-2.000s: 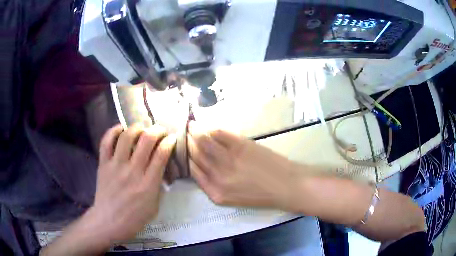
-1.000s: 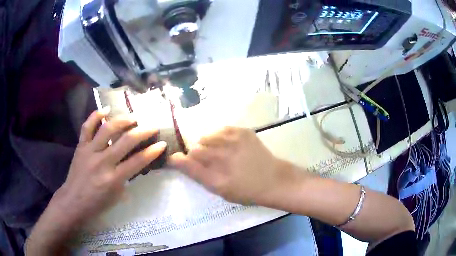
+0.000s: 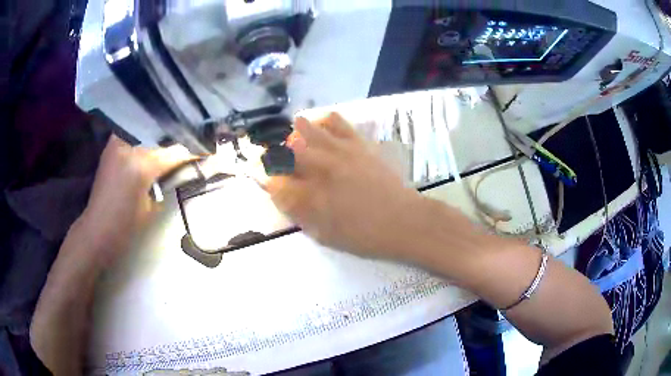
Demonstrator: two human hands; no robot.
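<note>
The white sewing machine head [image 3: 338,44] stands over the bed, with its presser foot and needle area [image 3: 234,150] in bright glare. A small part of the grey cloth piece [image 3: 181,176] with a white edge shows left of the foot. My left hand [image 3: 121,187] is at its left side, with fingertips and thumb closed on the cloth. My right hand [image 3: 342,187] is just right of the foot, fingers bent and fingertips close to the dark metal part. Glare and the fingers hide whether it holds anything.
Dark grey and maroon cloth [image 3: 37,213] is heaped at left. White tape strips [image 3: 434,139] lie behind my right hand. Yellow-green and blue snips [image 3: 552,165] and a beige cord [image 3: 489,213] lie at right. A cut-part bundle [image 3: 625,272] hangs at far right.
Both hands have moved up to the needle area, the right one beside the foot. The cloth has moved off the front of the bed, baring the plate's dark outline.
</note>
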